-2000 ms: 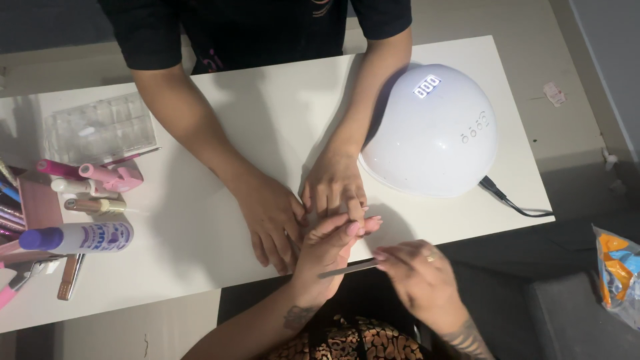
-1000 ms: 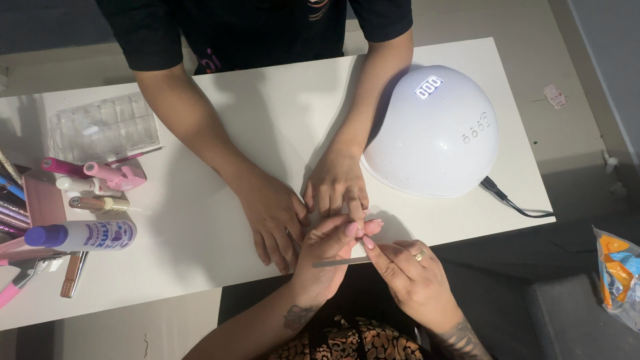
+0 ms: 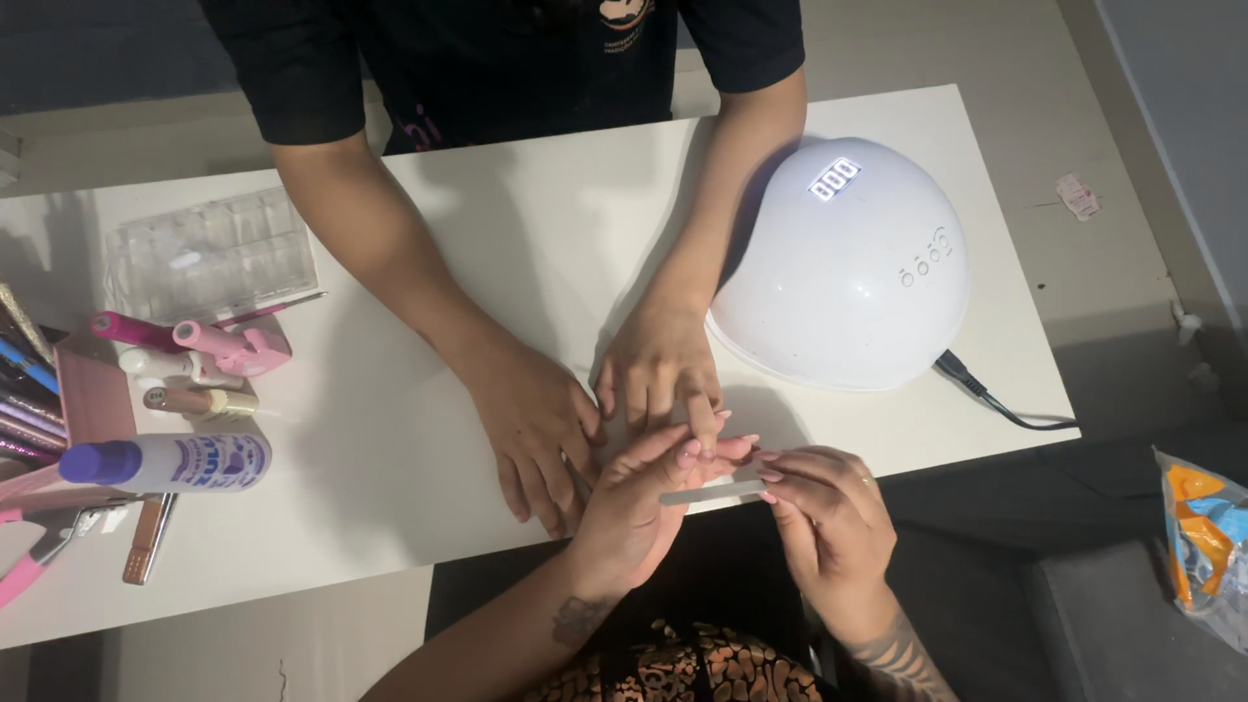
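My left hand [image 3: 639, 492] holds a finger of the other person's hand [image 3: 668, 356] between thumb and fingers, near the front edge of the white table [image 3: 390, 487]. A thin grey nail file [image 3: 712, 492] is pinched in my right hand [image 3: 829, 502], its free end lying across my left palm. Whether the file touches the held fingertip is hard to tell. The person's other hand [image 3: 536, 429] rests flat on the table, just left of my left hand.
A white nail lamp [image 3: 858, 273] with a black cable [image 3: 994, 405] stands at right. At left are a clear compartment box [image 3: 210, 253], nail polish bottles [image 3: 200, 402], a purple-capped bottle [image 3: 175, 462], a brush [image 3: 148, 546], pink-handled nippers [image 3: 39, 561] and a pink holder [image 3: 93, 395].
My right hand and the nail file have shifted slightly over the last two seconds. My left hand keeps hold of the person's finger, and the person's other hand stays on the table.
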